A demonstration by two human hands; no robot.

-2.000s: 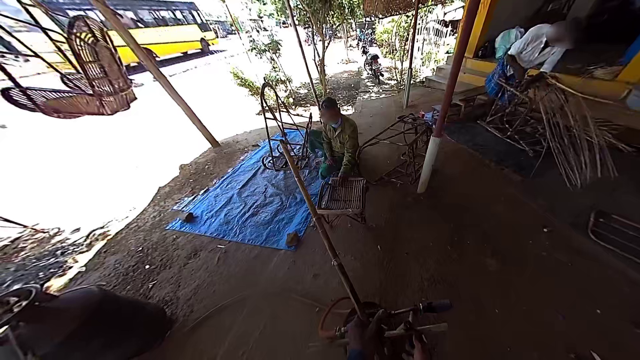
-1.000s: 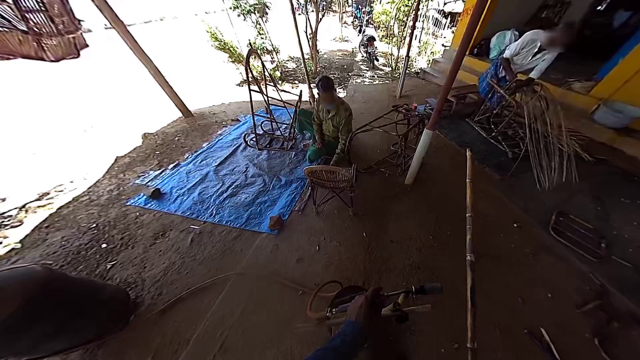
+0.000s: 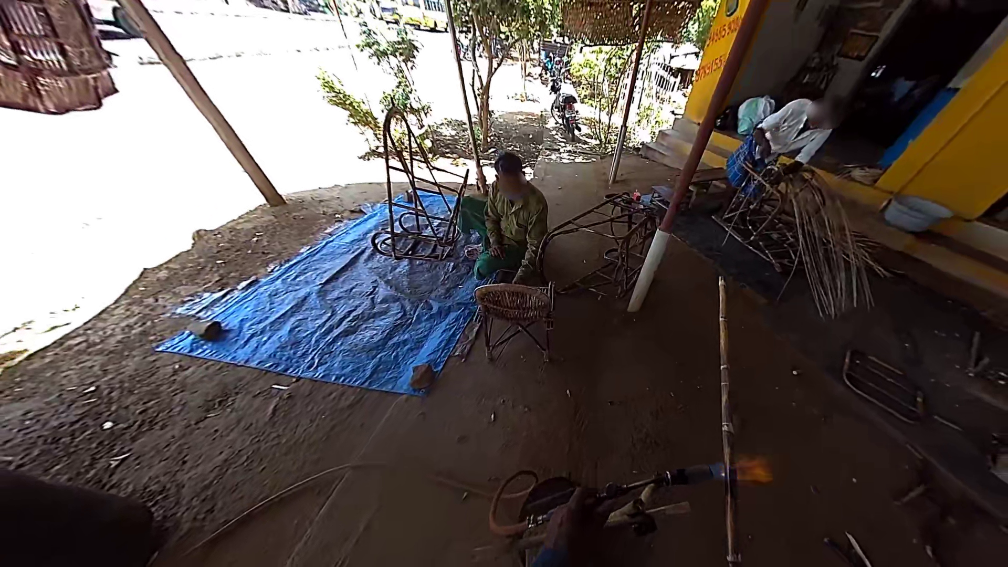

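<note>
My left hand [image 3: 568, 520], in a blue sleeve, is at the rear of a gas torch [image 3: 685, 476] at bottom centre; its fingers are dark and partly hidden, but appear closed on the torch. An orange flame [image 3: 754, 470] comes out of the nozzle, at a long jointed cane pole [image 3: 724, 378]. The pole runs from mid-right down past the bottom edge, where its lower end is out of view. Short wooden pieces [image 3: 642, 508] lie beneath the torch, and an orange hose [image 3: 498, 512] curls at its rear. My right hand is out of view.
A person sits by a blue tarpaulin [image 3: 339, 315], near a cane stool [image 3: 513, 303] and a curved cane frame [image 3: 417, 205]. Another person bends over cane strips [image 3: 835, 244] at right. A red-and-white post [image 3: 669, 213] stands between them. A metal-looking frame [image 3: 882, 386] lies at right.
A flame now shows at the torch. The pole, slanting across the centre two seconds ago, is now upright on the right. My right hand has left view. The stool by the seated person has been turned.
</note>
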